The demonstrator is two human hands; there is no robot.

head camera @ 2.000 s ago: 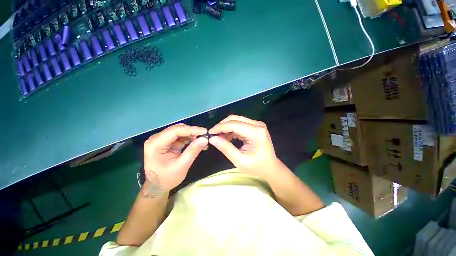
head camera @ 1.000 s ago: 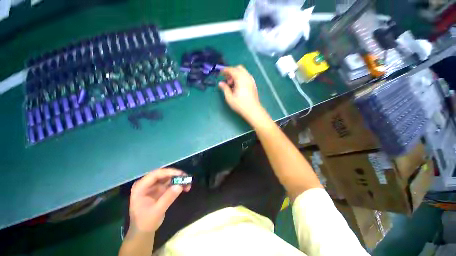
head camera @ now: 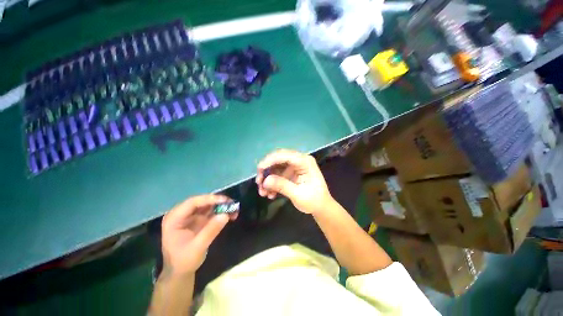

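Note:
My left hand (head camera: pixel 192 233) is over the lap at the bench edge, closed on a small circuit board assembly (head camera: pixel 226 208) with green and bright parts, held between thumb and fingers. My right hand (head camera: pixel 295 180) is just to its right, fingers curled on a small dark piece (head camera: pixel 267 174), likely a purple housing, mostly hidden by the fingers. The hands are apart. The blister tray (head camera: pixel 123 141) lies at the left of the bench with purple cylinders in front rows and green boards behind. A loose heap of dark and purple housings (head camera: pixel 245 73) lies right of it.
Black rings (head camera: pixel 171 137) lie in a blurred pile before the tray. A clear plastic bag (head camera: pixel 339 24), white adapter (head camera: pixel 354 68) and yellow switch box (head camera: pixel 388 68) stand farther right. Cartons (head camera: pixel 454 207) and stacked blister trays (head camera: pixel 491 126) are at the right, beyond the bench edge.
My right hand reached to the housing heap and has come back toward the lap with a small dark piece. The hands have parted; my left hand still holds the board.

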